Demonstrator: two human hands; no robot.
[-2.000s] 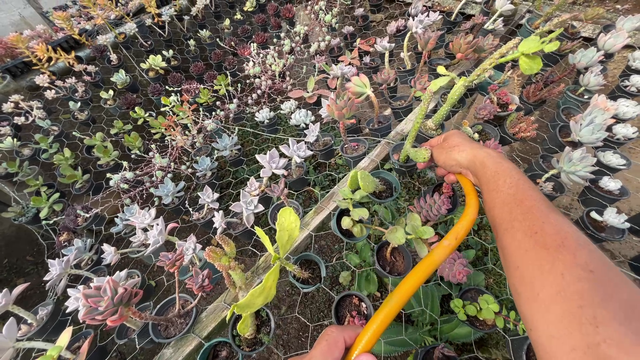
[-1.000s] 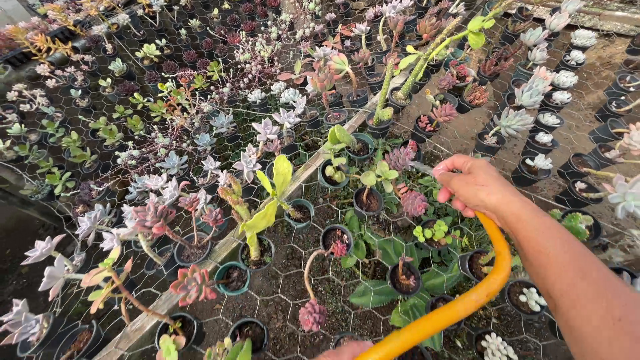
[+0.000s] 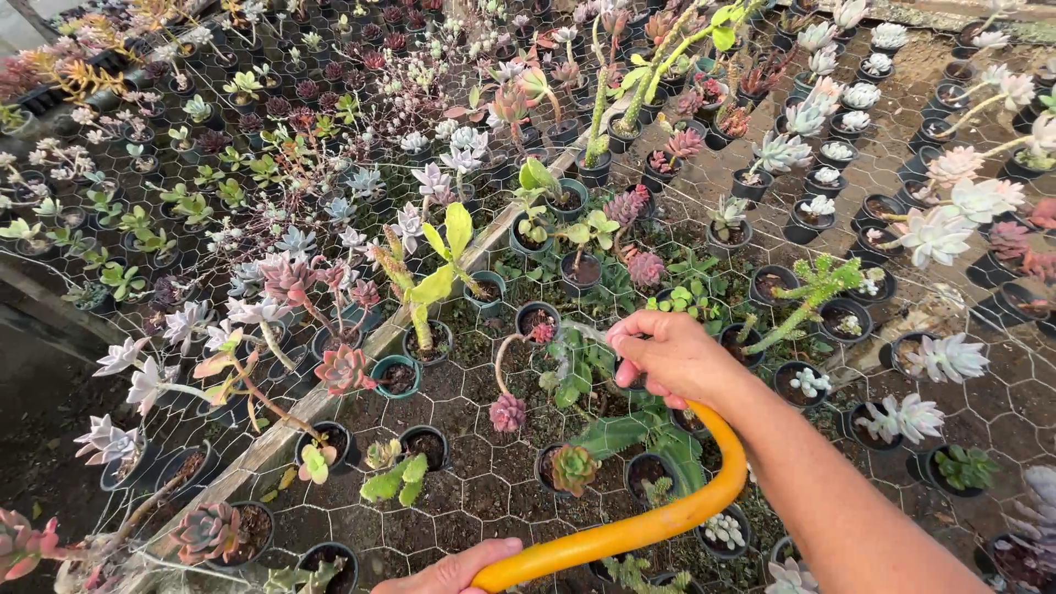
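Note:
My right hand (image 3: 672,355) grips a yellow garden hose (image 3: 619,536) near its outlet, right of centre, and the fingers cover that end. A thin stream of water (image 3: 584,330) leaves it toward the left, beside a small black pot (image 3: 538,320) with a reddish succulent. At the bottom centre my left hand (image 3: 458,569) is closed around a lower part of the hose, which bends up between both hands. Under the hands lies hexagonal wire mesh (image 3: 487,462) with potted succulents set in its openings. A pink rosette on a curved stem (image 3: 507,412) hangs left of my right hand.
A wooden beam (image 3: 371,355) runs diagonally under the mesh. Green cactus-like plants (image 3: 433,285) rise left of centre, and another (image 3: 813,301) leans at the right. Pale rosettes in pots (image 3: 936,235) fill the right side. Many small pots (image 3: 309,91) cover the upper left.
The view has shifted over the bed, bringing more pots at the right into sight. My right hand, near a tall green stem two seconds ago, is now over lower pots with water showing.

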